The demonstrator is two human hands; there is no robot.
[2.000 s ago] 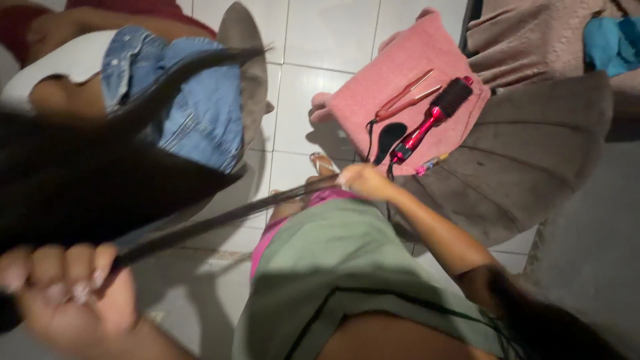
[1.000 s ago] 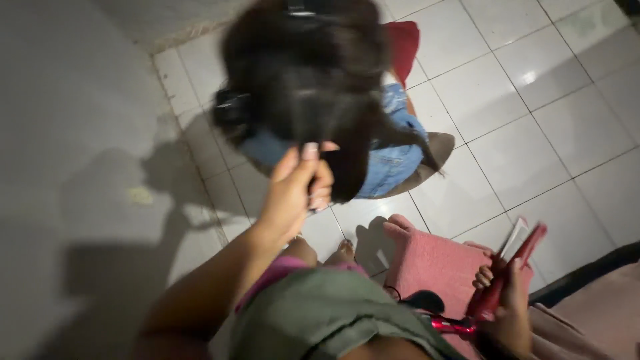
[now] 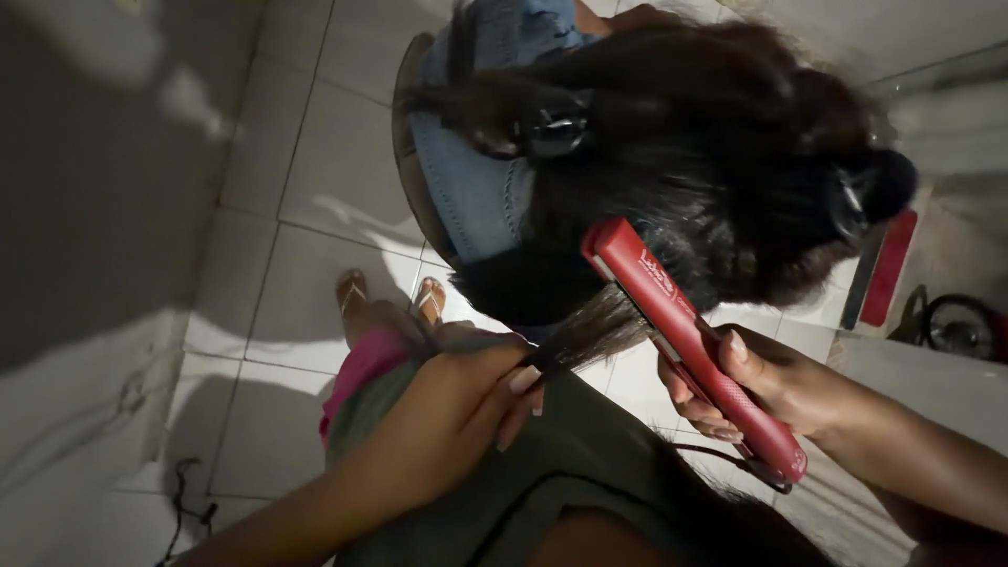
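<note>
A red hair straightener (image 3: 693, 339) is in my right hand (image 3: 756, 386), its plates around a section of dark hair (image 3: 602, 327) close to the seated person's head. My left hand (image 3: 480, 394) grips the same section lower down, left of the plates. The person's dark hair (image 3: 709, 157) fills the upper middle. One dark hair clip (image 3: 559, 124) holds hair near the denim garment (image 3: 465, 189), and another clip (image 3: 849, 201) sits at the right of the head. The straightener's cord (image 3: 720, 455) hangs from its handle end.
Behind the denim garment shows the brown edge of a seat (image 3: 405, 142). White floor tiles (image 3: 315, 260) lie below, with my sandalled feet (image 3: 431, 301) on them. A dark cable (image 3: 183, 504) is at lower left. A red and black object (image 3: 888, 268) and a round dark object (image 3: 962, 323) stand at right.
The straightener, lying on the pink cloth two seconds ago and in my right hand one second ago, is now on the hair section. The view has turned a lot.
</note>
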